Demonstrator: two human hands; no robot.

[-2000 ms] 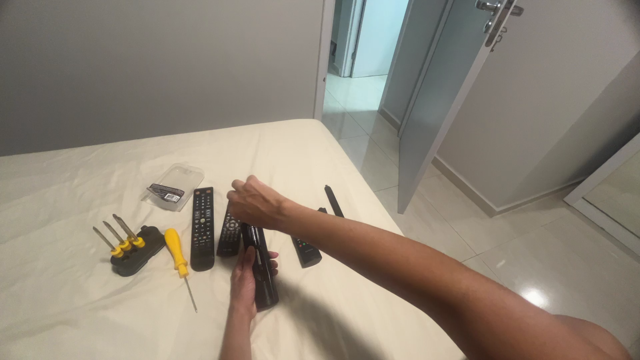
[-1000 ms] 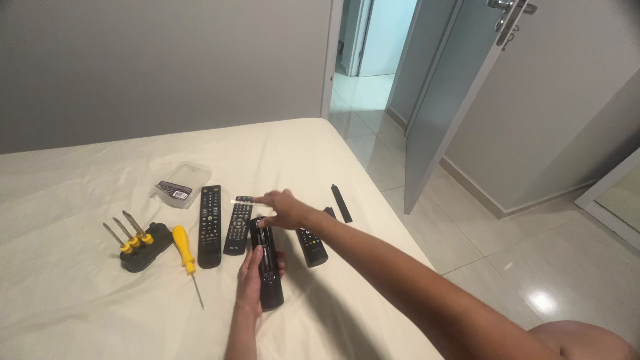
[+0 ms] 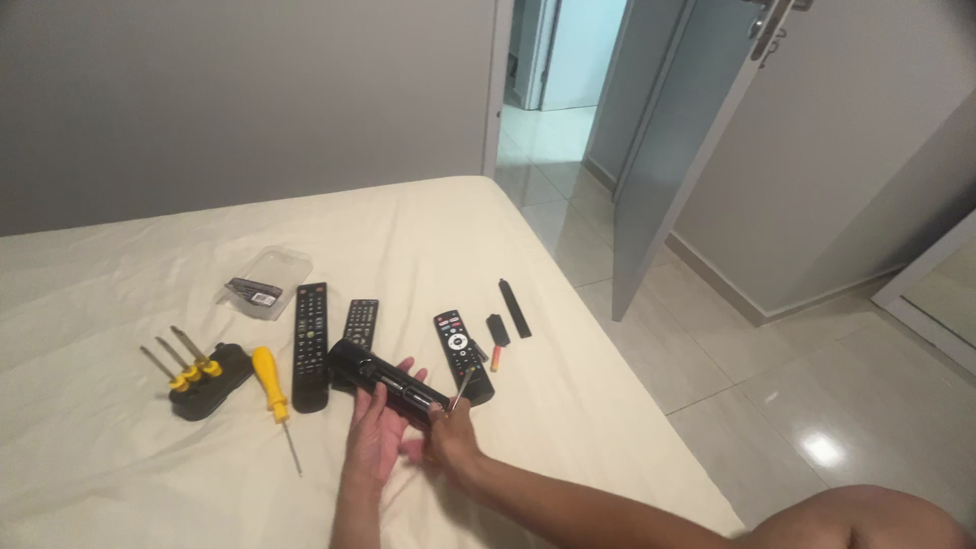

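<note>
My left hand (image 3: 379, 431) holds a glossy black remote control (image 3: 362, 364) from beneath, its back turned up and tilted down to the right. Shiny battery-like shapes show in its open compartment. At its lower right end is my right hand (image 3: 451, 438), with a thin metal shaft (image 3: 462, 387) sticking up from the fingers; the rest of that tool is hidden. Behind the held remote lies a black remote (image 3: 361, 324), partly covered. A longer remote (image 3: 310, 347) lies left of it, and one with a white ring button (image 3: 457, 341) lies right.
On the bed sheet (image 3: 396, 236) are a yellow-handled screwdriver (image 3: 268, 381), several short yellow screwdrivers in a black holder (image 3: 210, 386), a clear plastic case (image 3: 284, 267), an orange-ended battery (image 3: 496, 358), a small black piece (image 3: 497, 329) and a black strip (image 3: 515, 308).
The held remote has turned from nearly upright in view to a slant. My right hand has moved from its upper end down to its lower right end, uncovering the ring-button remote.
</note>
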